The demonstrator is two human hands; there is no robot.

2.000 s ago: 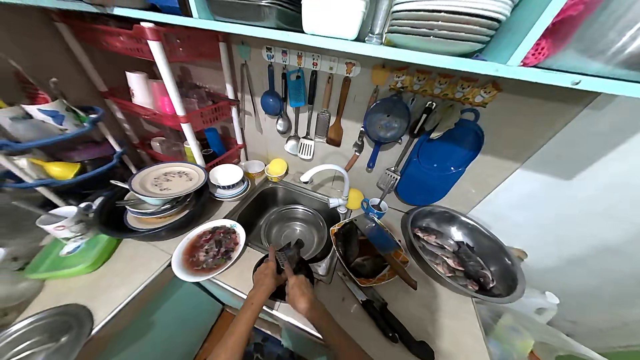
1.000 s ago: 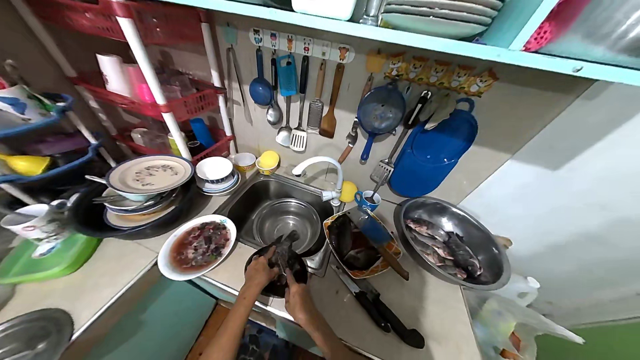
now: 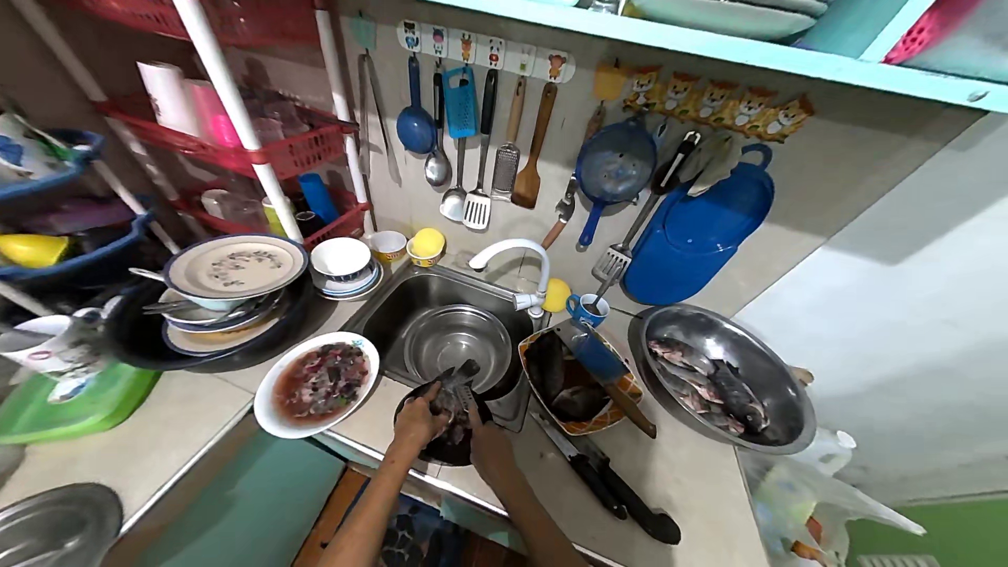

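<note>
Over a dark bowl (image 3: 453, 452) at the sink's front edge, my left hand (image 3: 419, 421) grips a dark fish (image 3: 458, 381). My right hand (image 3: 490, 445) holds a small metal tool (image 3: 467, 400) against the fish; its exact kind cannot be told. Behind them, a steel basin (image 3: 459, 335) rests in the sink. To the left stands a white bowl (image 3: 272, 394) of reddish fish innards. To the right are a patterned dish (image 3: 583, 424) with dark fish and a wooden-handled cleaver (image 3: 597, 358) across it, and a large steel basin (image 3: 768, 354) holding several fish.
Two black-handled knives (image 3: 598, 480) lie on the counter at the right. The white faucet (image 3: 524, 248) arches over the sink. Stacked plates (image 3: 236, 266) sit in a black basin at the left. Utensils hang on the wall, beneath a teal shelf (image 3: 709, 47). A plastic bag (image 3: 819, 496) is beyond the counter's right edge.
Both hands stay at the dark bowl with the fish, their fingers shifted slightly. The surrounding bowls, basins and knives have kept their places.
</note>
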